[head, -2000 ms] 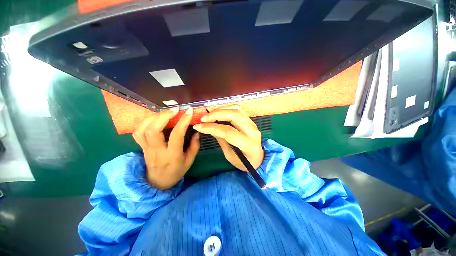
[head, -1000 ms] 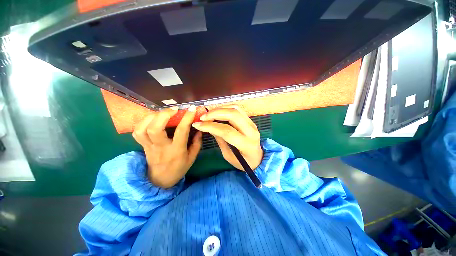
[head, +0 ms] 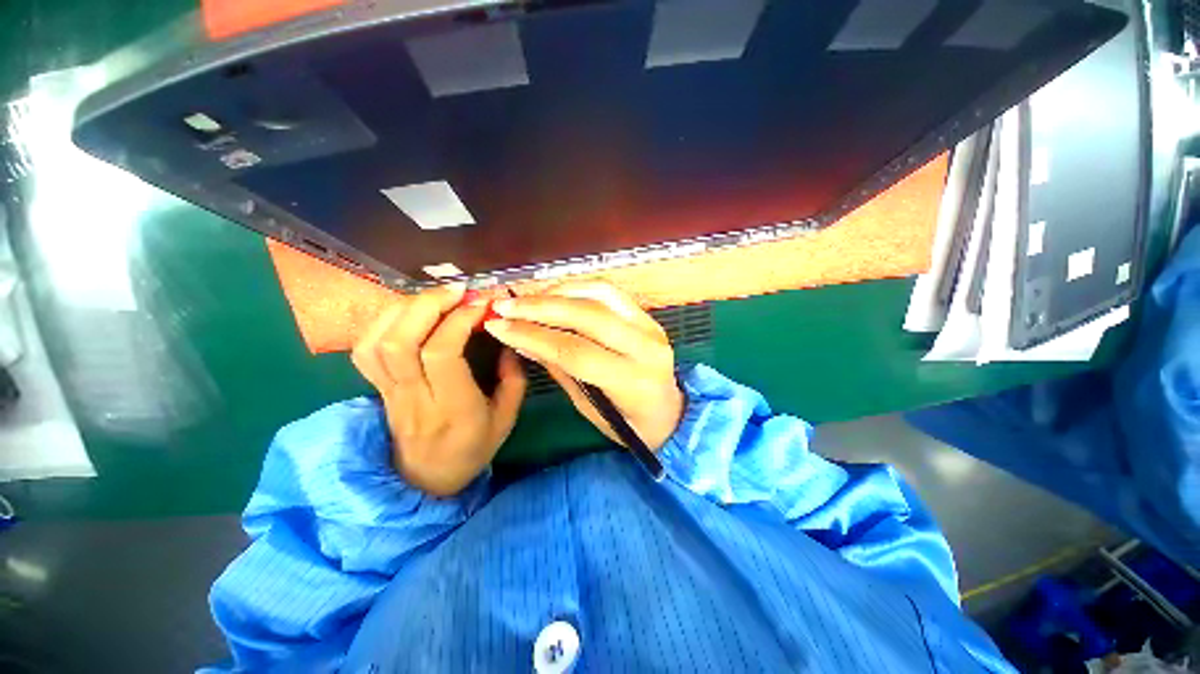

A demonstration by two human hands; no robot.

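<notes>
A large dark tablet housing (head: 592, 145) with pale square patches stands tilted over the red-orange mat (head: 737, 270). My left hand (head: 434, 388) has its fingertips at the housing's near lower edge, left of centre. Whether it grips the edge or a small part cannot be told. My right hand (head: 599, 349) holds a slim black tool (head: 621, 428) like a pen. Its fingertips are at the same edge, close beside the left fingertips. The tool's tip is mostly hidden by the fingers. Any tiny part there is too small to tell.
Stacked housings (head: 1086, 198) with white separator sheets (head: 967, 244) stand right of the mat. A black striped sheet (head: 687, 329) lies on the green bench (head: 790, 349) behind my right hand. Another person's blue sleeve (head: 1119, 428) is at the right edge. White material (head: 40, 382) lies at far left.
My right hand and the tool have moved a little left along the edge, closer to the left fingertips. The left fingers are drawn closer together. The housing has shifted very slightly left.
</notes>
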